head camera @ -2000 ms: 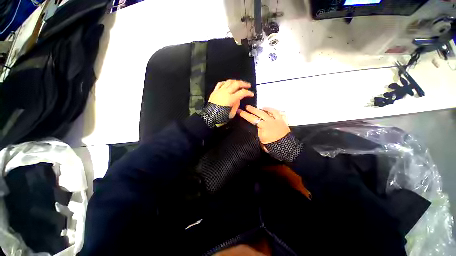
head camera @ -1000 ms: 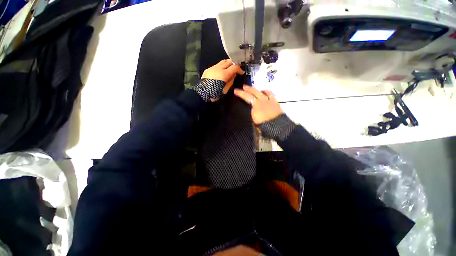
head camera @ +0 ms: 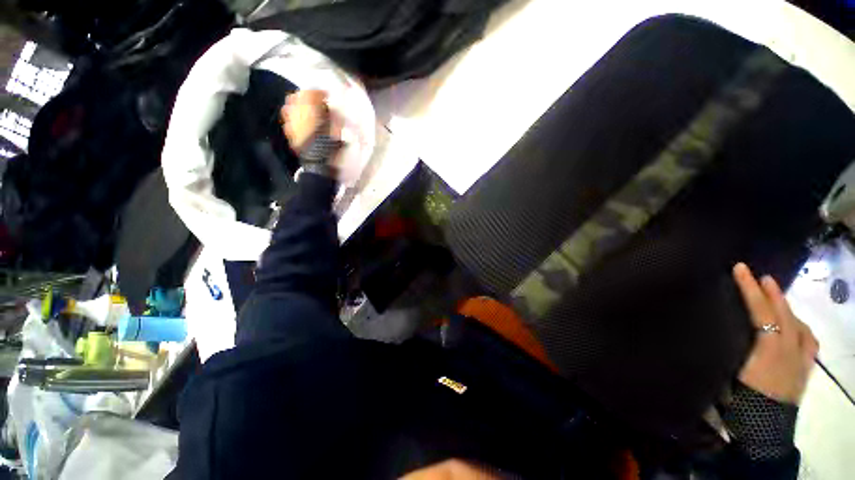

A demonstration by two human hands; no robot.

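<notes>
The black mesh back panel (head camera: 600,141) with its camouflage webbing (head camera: 647,192) lies on the white table, its lower part hanging toward my lap. My right hand (head camera: 778,342) rests on the panel's right side, fingers spread, near the bright spot of the sewing machine at the right rim. My left hand (head camera: 307,122) is inside the white plastic bag (head camera: 192,159), over the black pieces (head camera: 246,131). It is blurred with the fingers bent, and I cannot tell whether it holds a piece.
Black stacked panels (head camera: 394,37) lie behind the white bag. The white table (head camera: 525,84) edge runs between bag and panel. At lower left are a blue box (head camera: 155,328), a green item (head camera: 96,349) and plastic bags (head camera: 42,412). Dark heaps fill the upper left.
The view has swung left. My left hand has left the panel beside the needle and reached into the white bag. My right hand stays on the panel's right side, fingers more spread.
</notes>
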